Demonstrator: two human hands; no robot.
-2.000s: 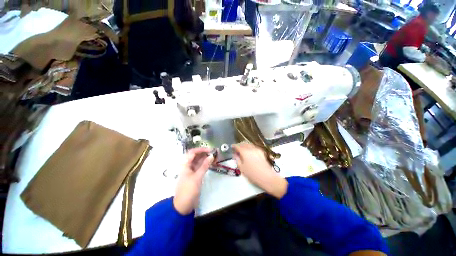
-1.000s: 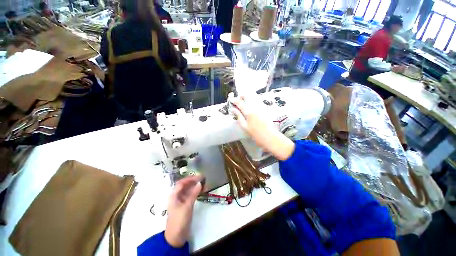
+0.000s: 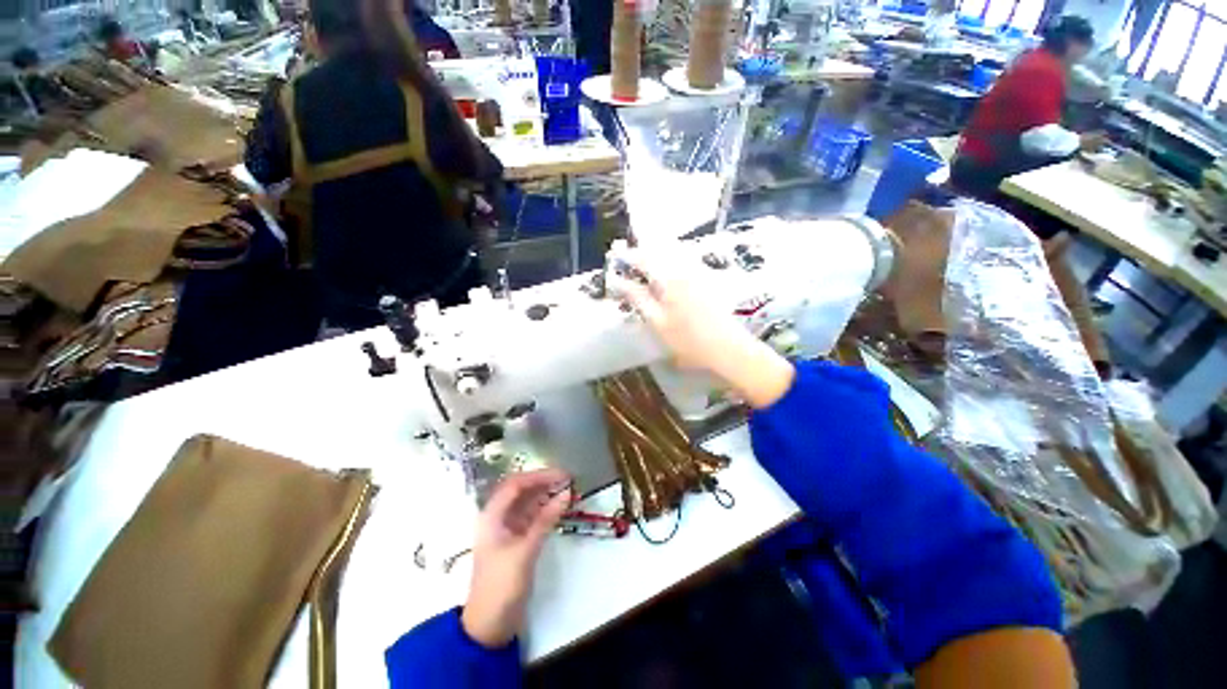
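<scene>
My right hand (image 3: 684, 320) is raised to the small metal fittings (image 3: 619, 269) on top of the white sewing machine arm (image 3: 565, 353), its fingertips at them. My left hand (image 3: 518, 538) is low in front of the machine head, thumb and fingertips together around a small dark piece, perhaps the bobbin; the fingers mostly hide it. Any thread between the hands is too fine to see. A red and metal tool (image 3: 592, 524) lies just right of my left fingertips.
A brown fabric panel (image 3: 202, 565) with a zipper (image 3: 331, 579) along its edge lies at left. Zipper bundles (image 3: 650, 451) hang behind the needle area. Thread cones (image 3: 707, 47) stand behind the machine. A person (image 3: 370, 148) sits beyond; another in red (image 3: 1009, 115) is at right.
My right hand has gone from near my left hand, over the machine bed, up to the top of the arm and stays there. My left hand remains low. The view has shifted.
</scene>
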